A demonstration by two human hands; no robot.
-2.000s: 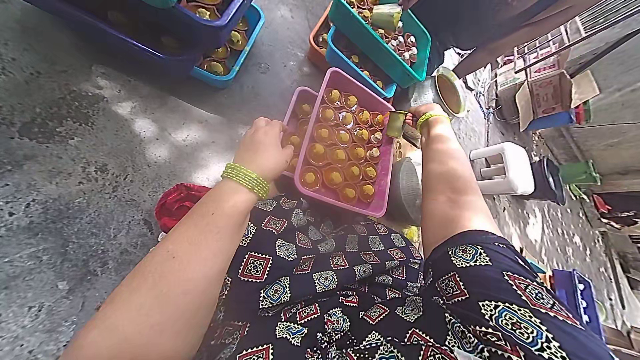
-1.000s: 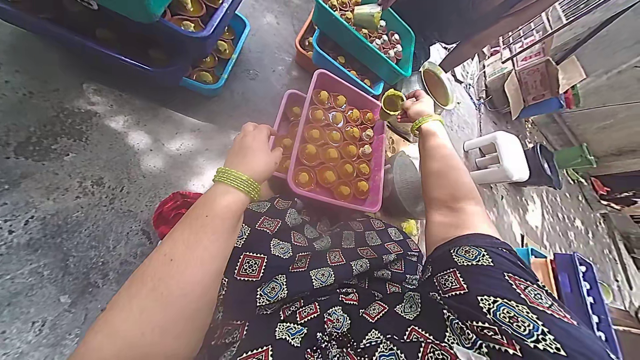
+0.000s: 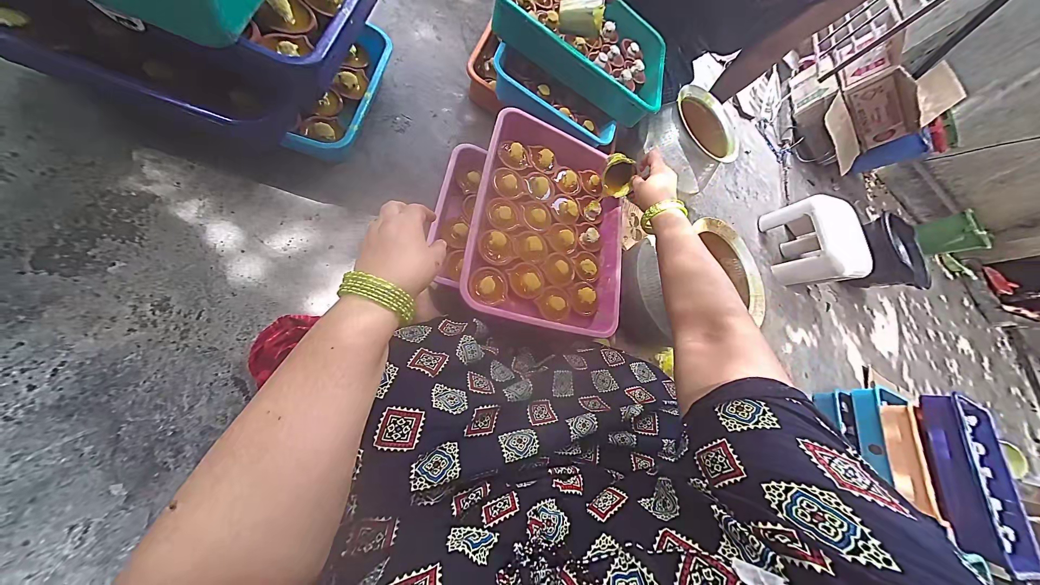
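A pink plastic tray (image 3: pixel 613 313) holds rows of small round cups (image 3: pixel 532 248) with yellow liquid and a pale yellow lump in each. Beneath it, offset to the left, lies a second pink tray (image 3: pixel 448 195) with similar cups. My left hand (image 3: pixel 404 248) rests against the left edge of the lower tray, its fingertips partly hidden. My right hand (image 3: pixel 652 180) grips a small cup-shaped scoop (image 3: pixel 618 175), coated yellow, over the upper tray's right edge. Near my right forearm stands a metal pot (image 3: pixel 751 276) of brownish liquid, partly covered by the arm.
Ahead is another metal pot (image 3: pixel 707 122), beside stacked teal (image 3: pixel 650 93), blue and orange trays of cups. More stacked trays (image 3: pixel 357 134) stand at upper left. A white plastic stool (image 3: pixel 833 240), a cardboard box (image 3: pixel 881 110) and upright trays (image 3: pixel 942 455) are at right.
My right hand, holding the scoop, was at the trays' right side in the earlier frames too; the scoop's tilt has changed. My left hand remains by the left edge of the trays.
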